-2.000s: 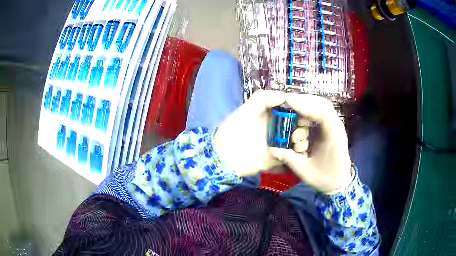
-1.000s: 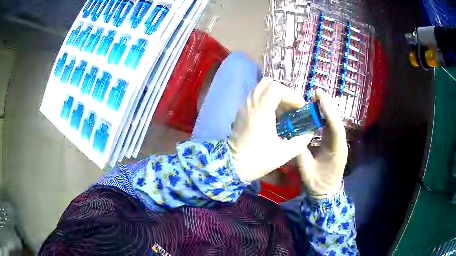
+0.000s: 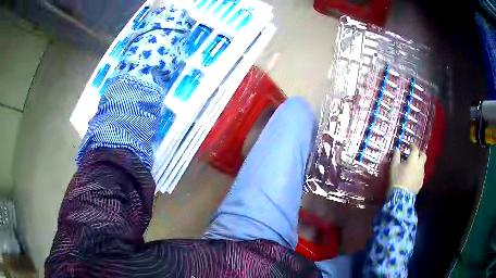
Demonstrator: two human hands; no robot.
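Note:
My right hand (image 3: 408, 171), in a cream glove, has its fingertips at the near end of the right row of slim parts in the clear tray (image 3: 348, 65). Whether it grips a part cannot be told. The slim parts (image 3: 382, 111) have blue ends and lie in two rows. My left sleeve (image 3: 155, 46) reaches over the stacked white foam tray (image 3: 247, 46) to the top edge; my left hand is cut off there. Blue see-through bottles (image 3: 216, 50) lie in the foam cut-outs beside the sleeve, which hides some of them.
Red stools (image 3: 239, 127) stand under the foam stack and the clear tray. My knee (image 3: 283, 136) is between them. A brass and silver nozzle (image 3: 484, 124) is at the right edge, above a green bench (image 3: 481, 217). Another red object (image 3: 356, 10) is at the top.
My hands have parted. The left arm has swung up and left over the foam tray, and the right hand has moved to the clear tray. The blue bottle they held no longer shows between them.

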